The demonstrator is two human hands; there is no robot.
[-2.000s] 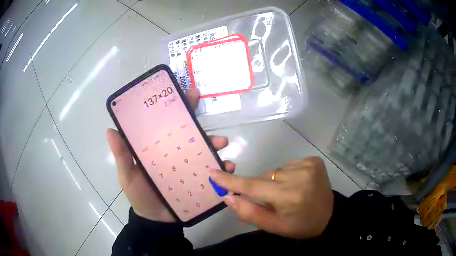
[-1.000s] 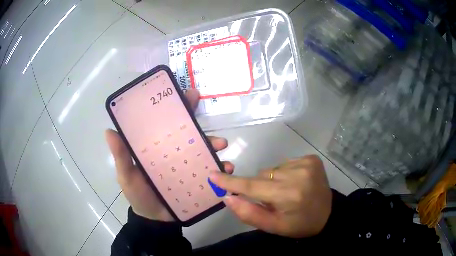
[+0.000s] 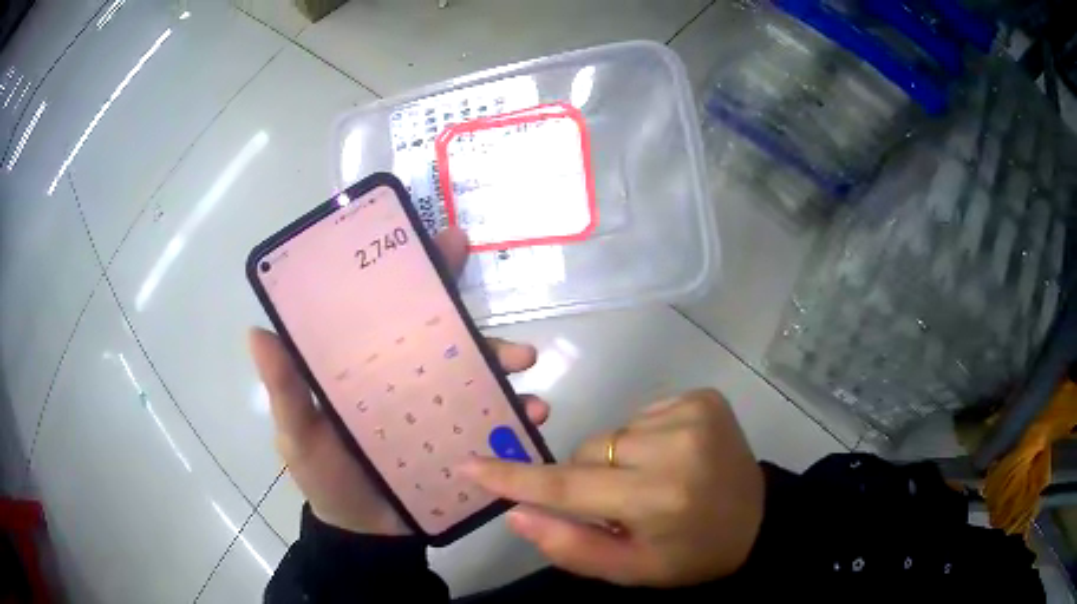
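My left hand [image 3: 334, 454] holds a black-edged smartphone [image 3: 372, 319] from behind, with fingertips showing past its right edge. The pink calculator screen reads 2,740. My right hand [image 3: 661, 490], with a ring on one finger, holds nothing; its index fingertip is over the keypad near the 2 and 3 keys, left of the blue equals key. I cannot tell if it touches the glass. Beyond the phone is a clear plastic box or lid [image 3: 661, 177] with a red-bordered label [image 3: 520, 177] over a printed label sheet [image 3: 413, 124]. The phone covers its lower left part.
At the right are clear-wrapped stacks with white pieces [image 3: 909, 283]. Blue-rimmed trays [image 3: 874, 53] are at the upper right. Orange strands [image 3: 1033, 466] hang at the right edge. Glossy floor tiles [image 3: 154, 354] lie on the left, with a red thing at the lower left edge.
The screen went from 137×20 to 2,740. My right index finger has moved left and down off the blue key, which now shows. The clear box sits slightly lower in view.
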